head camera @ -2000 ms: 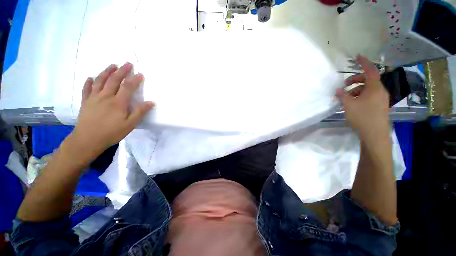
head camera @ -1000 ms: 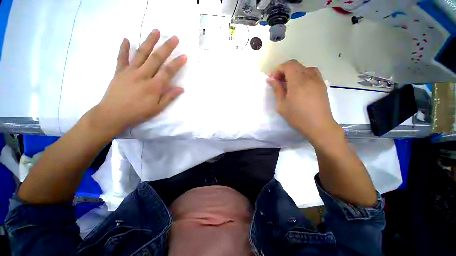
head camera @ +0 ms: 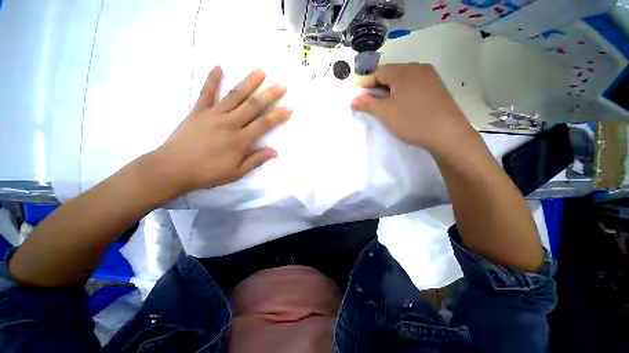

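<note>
A large white fabric panel (head camera: 145,89) with thin dark lines covers the left and middle of the machine table and hangs over its front edge. My left hand (head camera: 224,134) lies flat on the panel with its fingers spread. My right hand (head camera: 410,103) pinches the panel's right edge between thumb and fingers, just right of the needle area. The sewing machine head (head camera: 338,24) is above my hands. Glare hides the panel's edge near the presser foot.
A black smartphone (head camera: 538,158) lies at the table's right front edge. A silver metal fitting (head camera: 514,119) is behind it. Brown tape (head camera: 610,155) crosses the right table end. White cloth (head camera: 421,251) hangs below the table. Blue bins (head camera: 110,258) are at lower left.
My right hand first came left from the panel's right corner, then moved up toward the needle area, holding the edge. My left hand slid right. The panel's front part is now more wrinkled.
</note>
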